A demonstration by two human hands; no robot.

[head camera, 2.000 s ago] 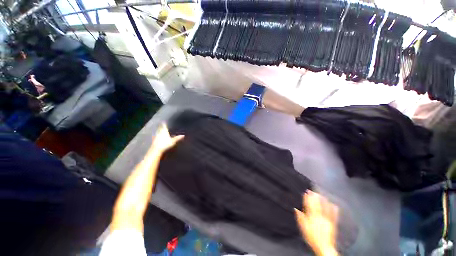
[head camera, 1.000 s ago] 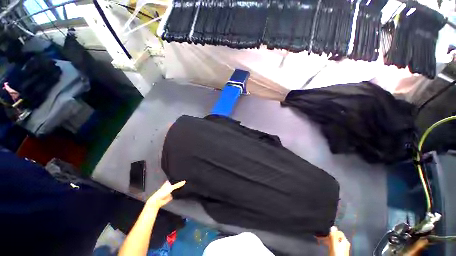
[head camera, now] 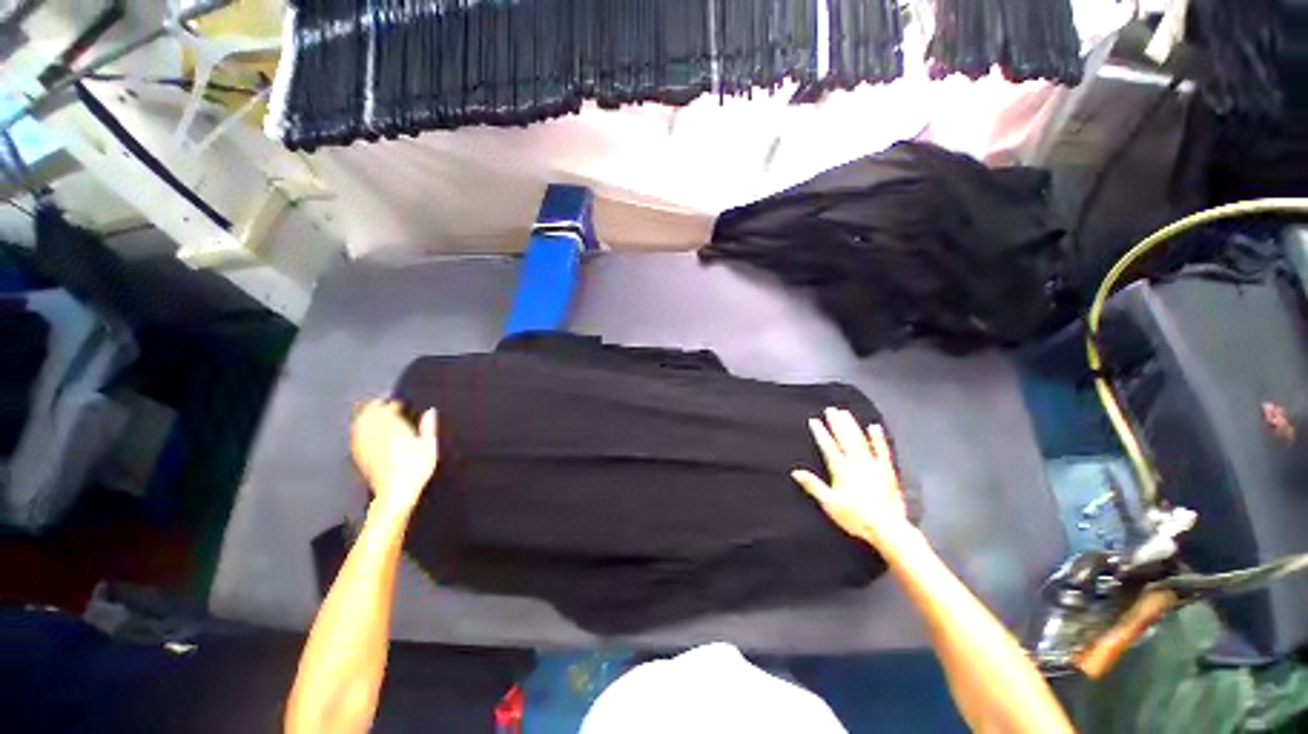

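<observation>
A black garment (head camera: 646, 473) lies stretched over the raised pad in the middle of the grey table. My left hand (head camera: 393, 450) is at the garment's left end, thumb apart from the fingers, on its edge. My right hand (head camera: 856, 478) lies flat on the garment near its right end, fingers spread. Neither hand visibly grips anything. The pad is almost wholly hidden under the cloth. The steam iron (head camera: 1079, 614), with its wooden handle, is parked at the right and is partly hidden by its fittings.
The grey table (head camera: 309, 387) has a blue support (head camera: 544, 281) behind the pad. A crumpled black garment pile (head camera: 918, 247) lies at the back right. A yellow hose (head camera: 1099, 333) arches above the iron. A dark phone (head camera: 332, 556) is partly hidden beside my left arm. Black garments (head camera: 574, 58) hang behind.
My right hand has moved from the near right corner up onto the garment. My left hand has moved up along the left end. The view has turned rightward, showing more of the iron.
</observation>
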